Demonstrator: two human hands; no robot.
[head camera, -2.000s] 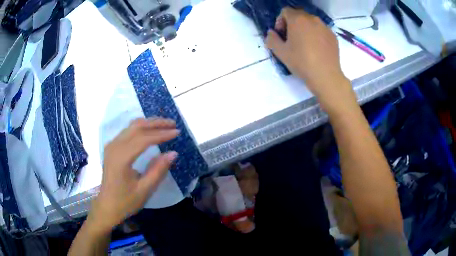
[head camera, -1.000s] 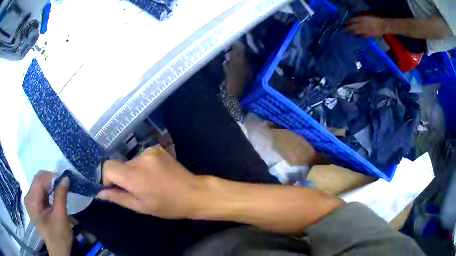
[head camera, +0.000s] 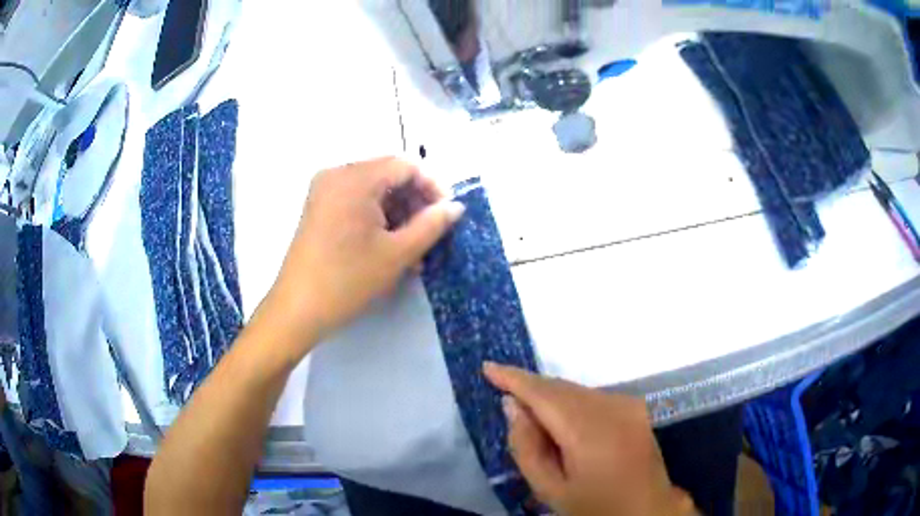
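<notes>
A speckled dark blue denim strip (head camera: 472, 292) lies along the right edge of a pale pocket-bag piece (head camera: 378, 388), below the sewing machine head (head camera: 504, 76). The presser foot area (head camera: 489, 106) is above the strip's top end. My left hand (head camera: 353, 242) has its thumb and fingers closed at the strip's top end. My right hand (head camera: 590, 438) is lower down, its fingertips on the strip near its right edge; the hand hides part of that edge. The strip's lower end and the pale piece reach over the table's front edge.
Loose denim strips (head camera: 792, 116) lie right of the needle. Stacked denim-edged pieces (head camera: 192, 252) and a black smartphone (head camera: 182, 40) are at left. Pens (head camera: 896, 217) lie at the far right. A measuring tape (head camera: 726, 381) follows the front edge. Blue crate rims (head camera: 802, 443) show below.
The view has swung back to the machine. My hands have moved from the strip's lower end: the left to its top end, the right onto its lower part. The strip now lies unfolded.
</notes>
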